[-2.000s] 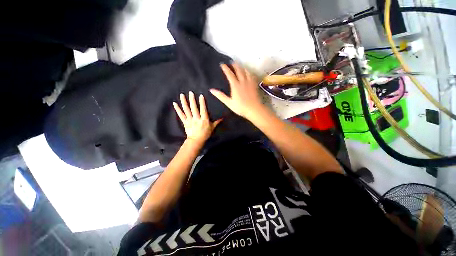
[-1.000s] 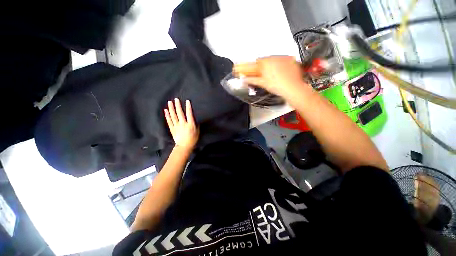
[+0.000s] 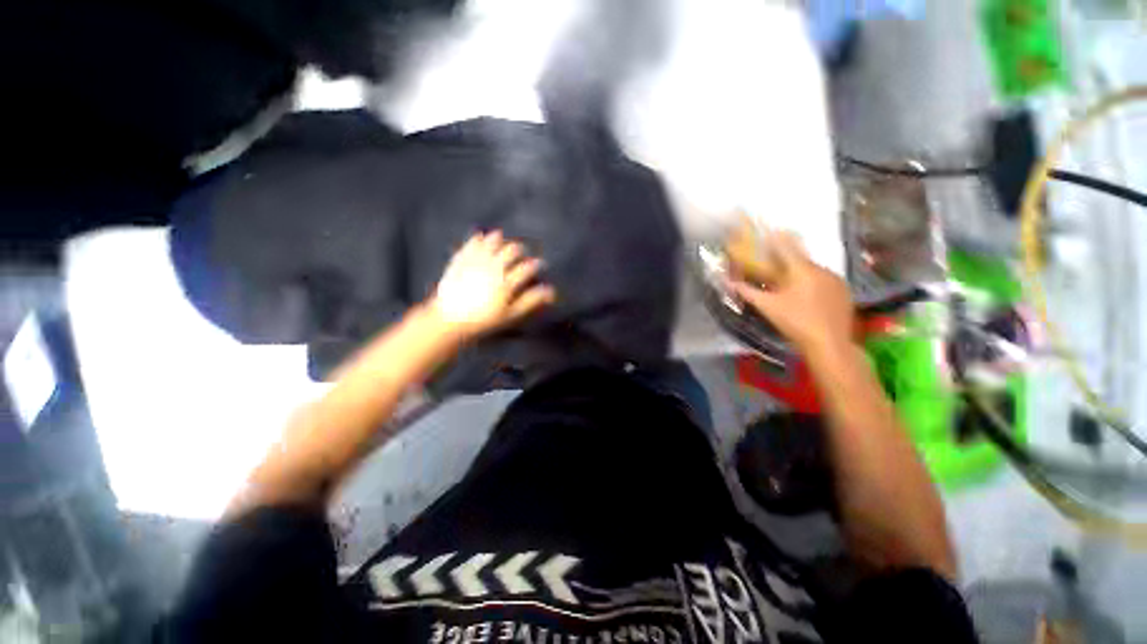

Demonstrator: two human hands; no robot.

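A dark garment (image 3: 503, 189) lies over the padded pressing board, whose rounded navy end (image 3: 214, 258) shows at the left. My left hand (image 3: 491, 283) rests on the garment near its front edge, fingers bent; whether it grips cloth cannot be told. My right hand (image 3: 795, 292) is closed around the yellow-tan handle of the steam iron (image 3: 742, 308), just right of the garment over the white table. The iron is blurred and partly hidden by my hand. Whitish steam or blur lies over the garment's upper part.
A large black cloth mass (image 3: 138, 101) lies at the far left. The white table (image 3: 755, 113) shows behind and at the left. At the right are the iron rest (image 3: 896, 227), a red object (image 3: 780, 377), a green container (image 3: 925, 403), a yellow hose (image 3: 1034, 239) and dark cables.
My right hand has left the garment, taken hold of the iron and is now beside the garment's right edge. My left hand's fingers, earlier spread flat, are now bent. The view has shifted.
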